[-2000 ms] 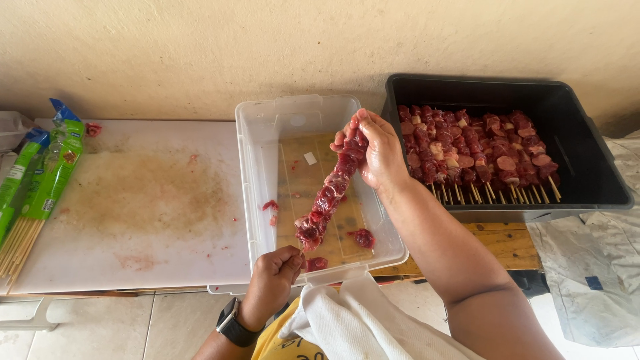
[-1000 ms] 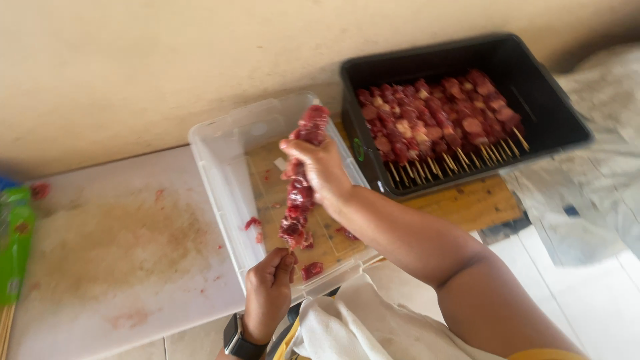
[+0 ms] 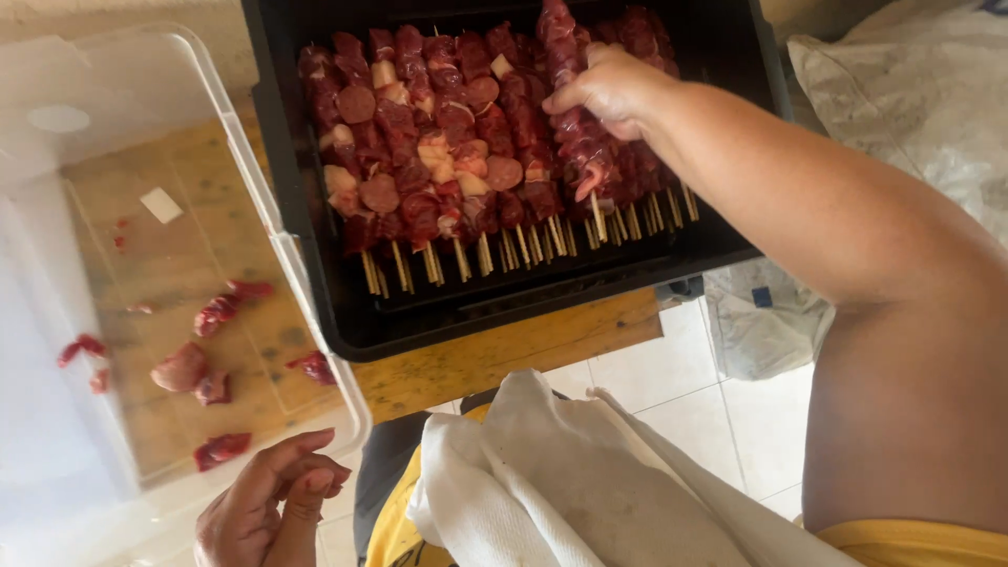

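My right hand (image 3: 618, 90) grips a skewer of raw red meat (image 3: 579, 134) around its middle, over the right part of a black plastic tub (image 3: 339, 315). Rows of raw meat skewers (image 3: 417, 150) fill the tub, their bamboo ends toward me; some carry pale, fatty-looking chunks and round slices. At the lower left, my left hand (image 3: 276, 500) is empty with its fingers loosely curled and apart, near the front corner of a clear plastic bin (image 3: 291, 268). Inside the bin lie loose meat scraps (image 3: 181, 368).
A wooden surface (image 3: 504, 339) runs under the tub and bin. White cloth (image 3: 543, 465) lies over my lap. To the right are pale plastic sacks (image 3: 906, 102), and white floor tiles (image 3: 677, 394) show below. A wall stands behind.
My right hand has carried the meat skewer from above the clear bin rightward to the black tub. My left hand has let go of the skewer's lower end. The view has swung right.
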